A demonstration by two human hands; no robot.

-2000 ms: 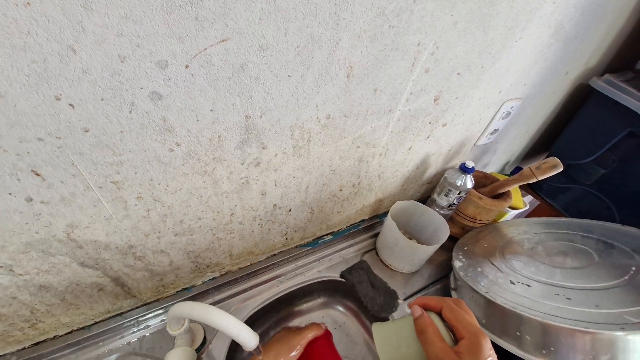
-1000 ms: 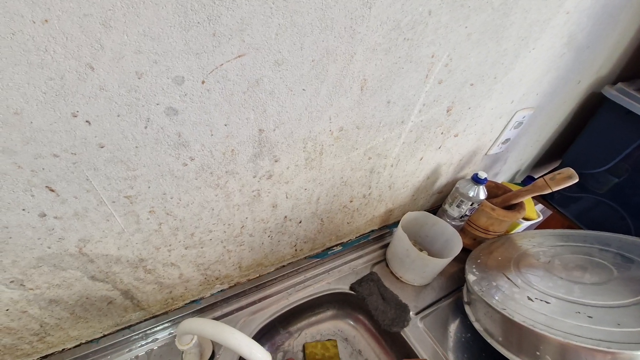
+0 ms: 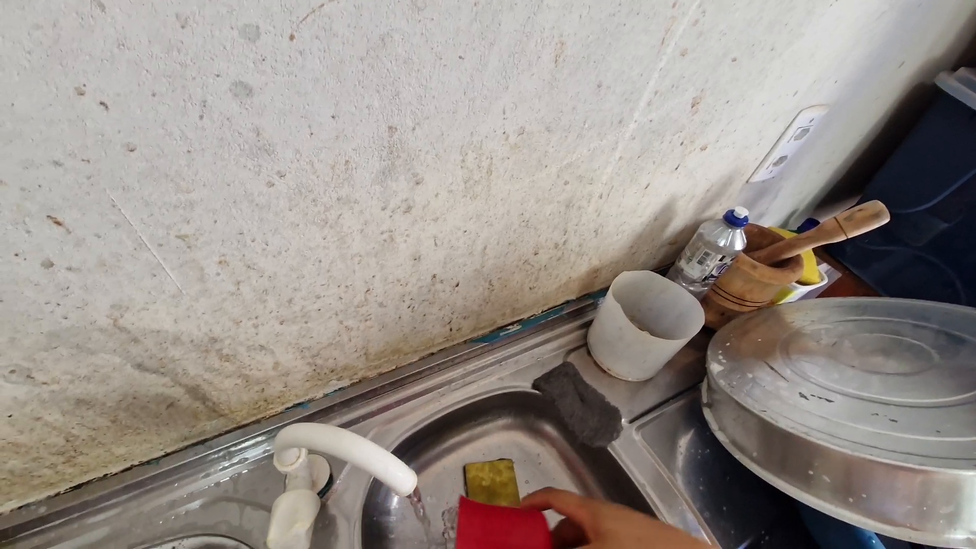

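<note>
My right hand (image 3: 610, 526) reaches in from the bottom edge over the sink basin and grips a red object (image 3: 502, 526), perhaps a cup, cut off by the frame. Water runs from the white plastic faucet (image 3: 347, 450) just left of it. A yellow sponge (image 3: 492, 482) lies in the steel sink basin (image 3: 534, 431), behind the red object. A dark grey scouring pad (image 3: 579, 402) rests over the basin's back right rim. My left hand is out of view.
A white plastic container (image 3: 637, 335) stands behind the pad. Beyond it are a clear bottle (image 3: 705, 255) with a blue cap and a wooden mortar (image 3: 743, 286) with its pestle (image 3: 827, 232). A large aluminium pan lid (image 3: 846, 381) is at right. A socket plate (image 3: 789, 145) is on the wall.
Two seconds ago both hands showed, with a pale green object in the right; that object is out of view now. One second ago no hand showed; now my right hand holds the red object.
</note>
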